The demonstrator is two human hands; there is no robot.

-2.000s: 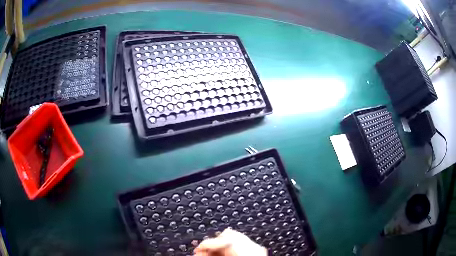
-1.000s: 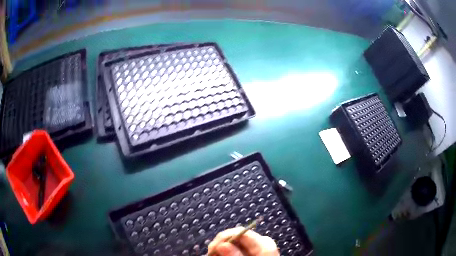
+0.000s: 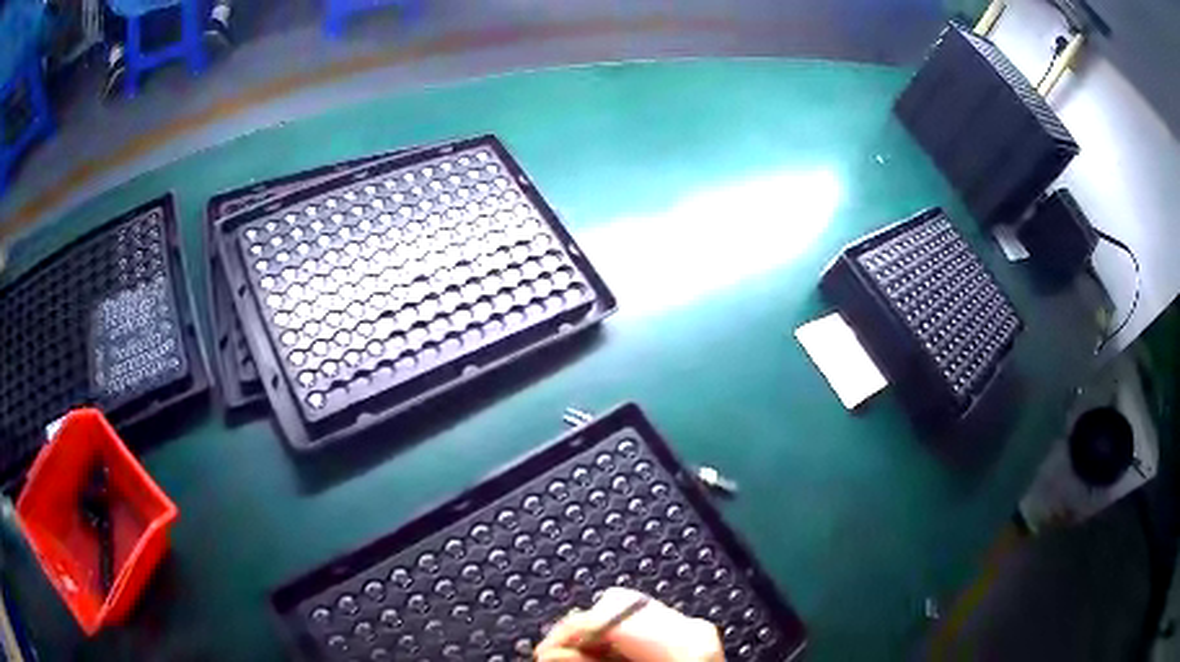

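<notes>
The black component tray [image 3: 498, 485] lies nearest in front of me, cut off by the bottom edge, with rows of small round shiny components in its pockets. My right hand [image 3: 630, 631] is over its lower middle, cut off by the bottom edge. It pinches a short, thin brownish stick [image 3: 619, 618], slanting up to the right. Whether the stick touches a component cannot be told. My left hand is not in view. Slim silvery ends [image 3: 577, 416] show beyond the tray's far edge, and a silvery piece [image 3: 713, 480] lies at its right edge.
A component-filled tray [image 3: 417, 282] lies askew on another tray beyond. A partly filled tray [image 3: 80, 334] and red bin [image 3: 97, 528] are left. A tray stack [image 3: 934, 310], white slip [image 3: 840, 361], taller black stack [image 3: 990, 127] and cabled black box [image 3: 1064, 235] are right.
The view has turned, so the bench things sit differently in the picture and blue stools show at the top left. My right hand moved right over the tray, and the stick's tilt has changed slightly.
</notes>
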